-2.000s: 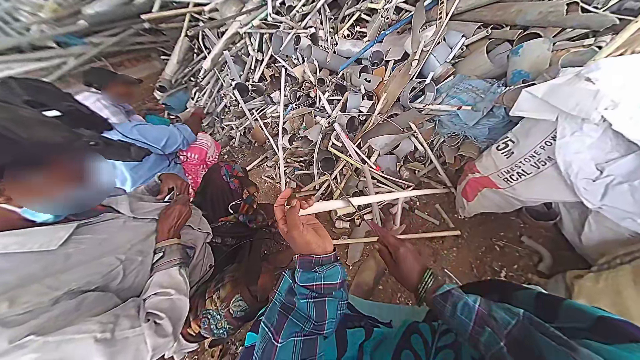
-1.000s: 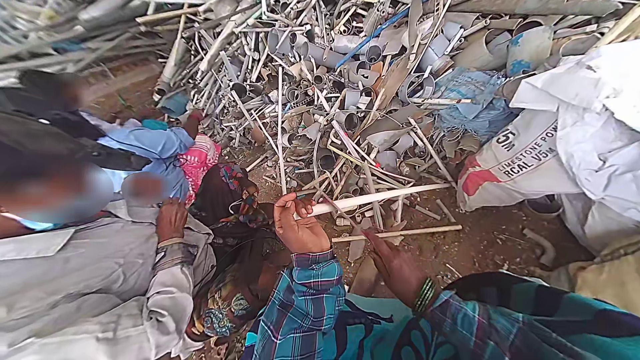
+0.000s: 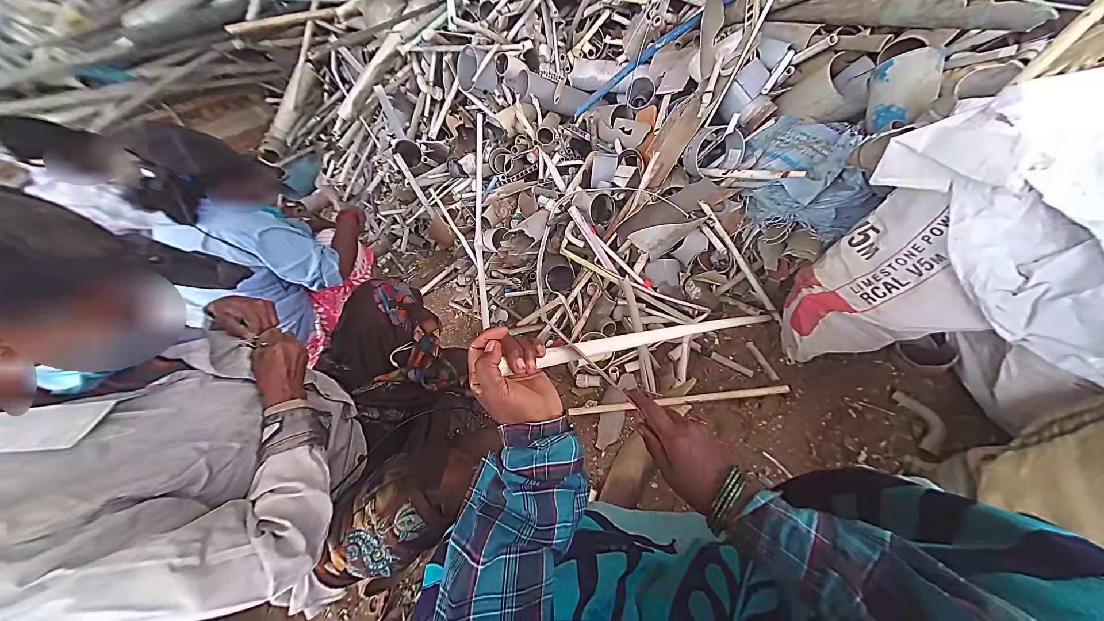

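Observation:
My left hand (image 3: 515, 379), palm up, is closed around the near end of a white plastic pipe (image 3: 655, 339), which slants up to the right over the ground. A thin dark blade (image 3: 588, 359) crosses the pipe just right of those fingers. Its lower end meets my right hand (image 3: 686, 444), whose fingers are bent around it; its handle is hidden. Below the white pipe, a thinner cream-coloured pipe (image 3: 724, 398) lies nearly level, passing behind the fingers of my right hand.
Cut plastic pipes (image 3: 595, 207) form a large heap ahead. A printed white woven sack (image 3: 897, 276) stands at the right, a blue plastic sack (image 3: 802, 172) behind it. Close at the left sits a person in a grey shirt (image 3: 155, 500); more people sit beyond. A bent pipe (image 3: 923, 424) lies on the soil.
My right hand has shifted a little with the blade, which now slants down to the right across the pipe. My left hand stays on the pipe. The neighbour's two hands are close together again.

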